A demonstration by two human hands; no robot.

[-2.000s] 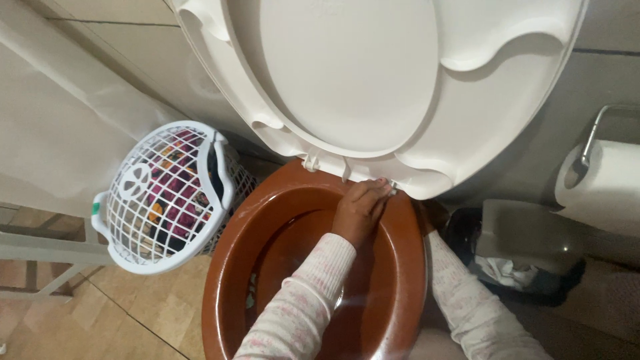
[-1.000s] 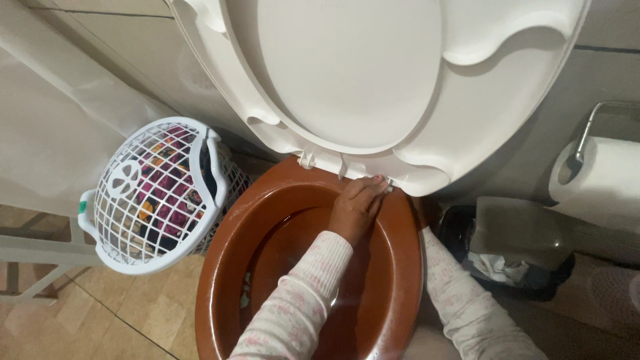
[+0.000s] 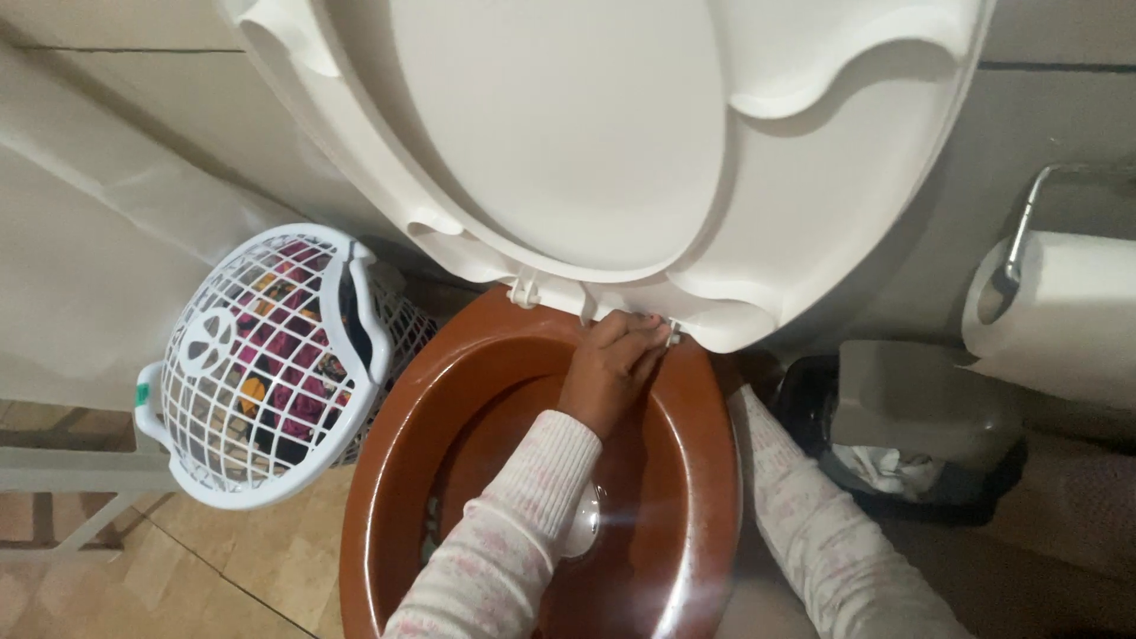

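Observation:
My left hand (image 3: 616,368) reaches over the bowl of a brown toilet (image 3: 382,497), its fingertips at the right hinge (image 3: 674,334) of a raised white toilet seat and lid (image 3: 568,133). Whether the fingers grip the hinge fitting is hard to tell. The left hinge (image 3: 524,291) sits on the back rim, untouched. My right forearm, in a pale patterned sleeve (image 3: 825,524), runs down along the outer right side of the bowl. Only a little of my right hand (image 3: 741,368) shows beside the rim; its fingers are hidden behind and under it.
On the left stands a white plastic laundry basket (image 3: 266,364) with colourful cloth inside. To the right are a dark waste bin (image 3: 932,488) holding crumpled paper and, above it, a toilet paper roll (image 3: 1056,311) on a metal holder (image 3: 1027,213). A pale frame (image 3: 80,470) is at lower left.

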